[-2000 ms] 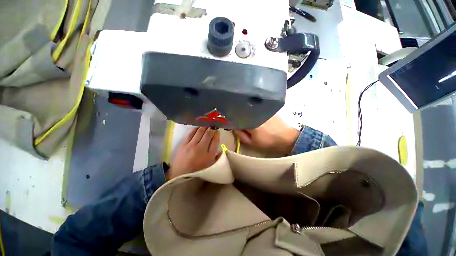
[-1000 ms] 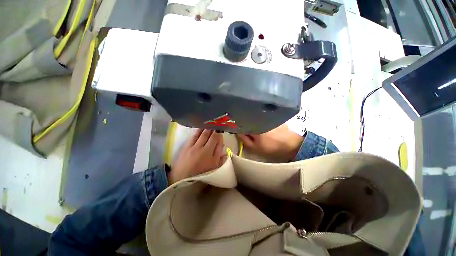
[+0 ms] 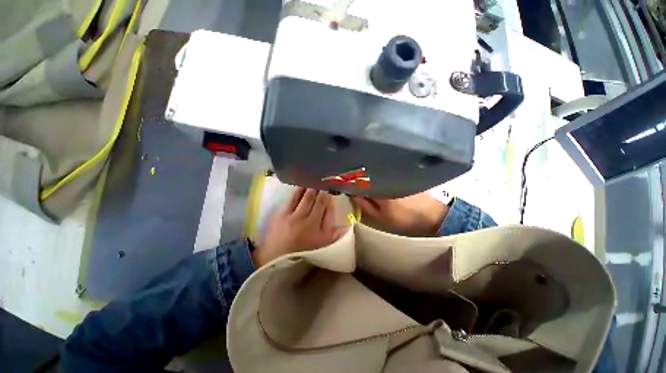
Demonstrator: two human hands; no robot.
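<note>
A beige tote bag point(image 3: 314, 291) lies mouth-up in front of me, with an inside zip showing. Yellow piping point(image 3: 355, 218) shows at its far edge, below the sewing machine head point(image 3: 365, 135). My left hand point(image 3: 301, 224) lies flat at the bag's far edge, fingers together, pressing on the work. My right hand point(image 3: 405, 213) is on the other side of the piping, its fingertips partly hidden under the head. The needle area is hidden by the head.
Beige pieces with yellow edges point(image 3: 66, 109) are stacked at left. A red switch point(image 3: 226, 146) sits on the machine's left side. A dark screen point(image 3: 621, 131), a thin black cable point(image 3: 524, 175) and a small yellow piece point(image 3: 578, 229) are at right.
The machine head has shifted right in view. The bag's far edge and both hands have moved slightly right too, with the hands still at the piping.
</note>
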